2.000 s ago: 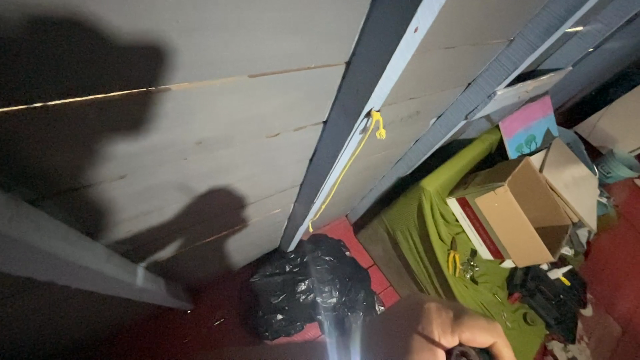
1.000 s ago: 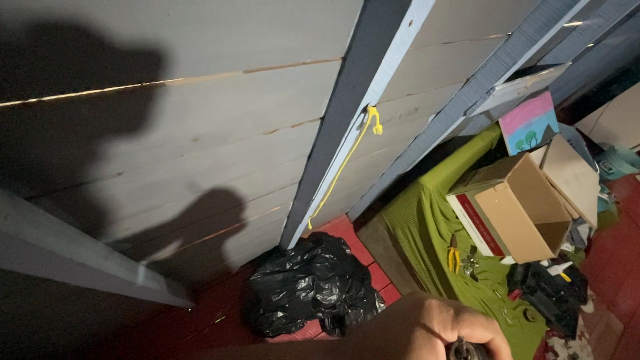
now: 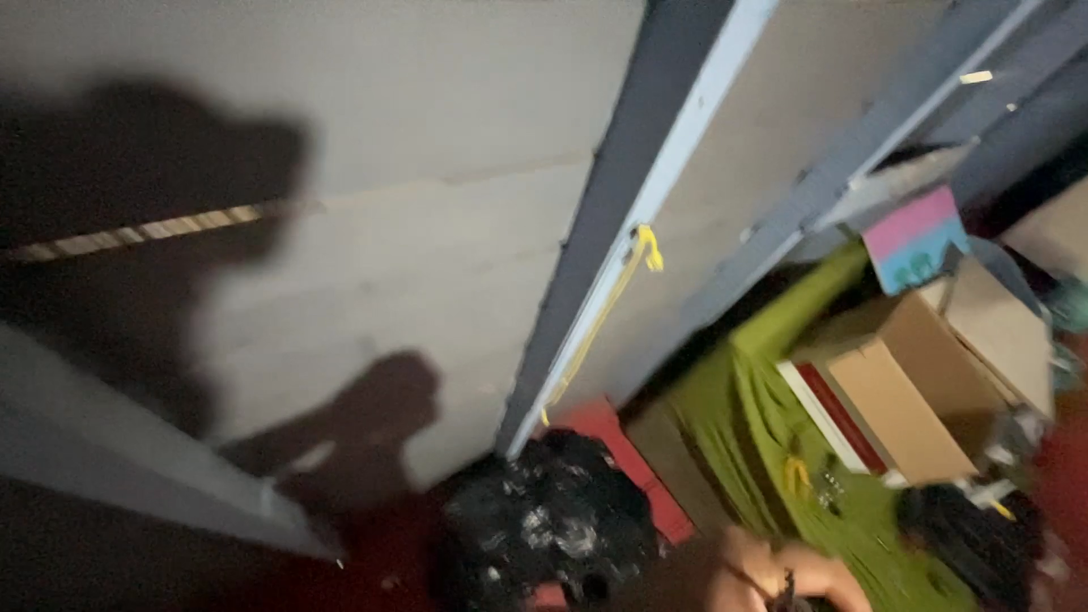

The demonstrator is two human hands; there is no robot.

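My left hand is at the bottom edge, right of centre, its forearm coming in from the left. Its fingers curl around a small dark object, mostly cut off by the frame and too blurred to name. Just left of the hand lies a black plastic bag on the red floor. Behind the hand, a green cloth bears a yellow-handled tool. A yellow cord is fastened to the pale edge of a wall post and runs down along it. My right hand is out of view.
An open cardboard box sits on the green cloth, with a black bag or case below it. A pink and blue picture stands behind. A grey beam crosses the lower left. Shadows fall on the board wall.
The bright glare seen near the hand two seconds ago is gone. My left hand stays low in the view, curled around the dark object. The view is now more blurred.
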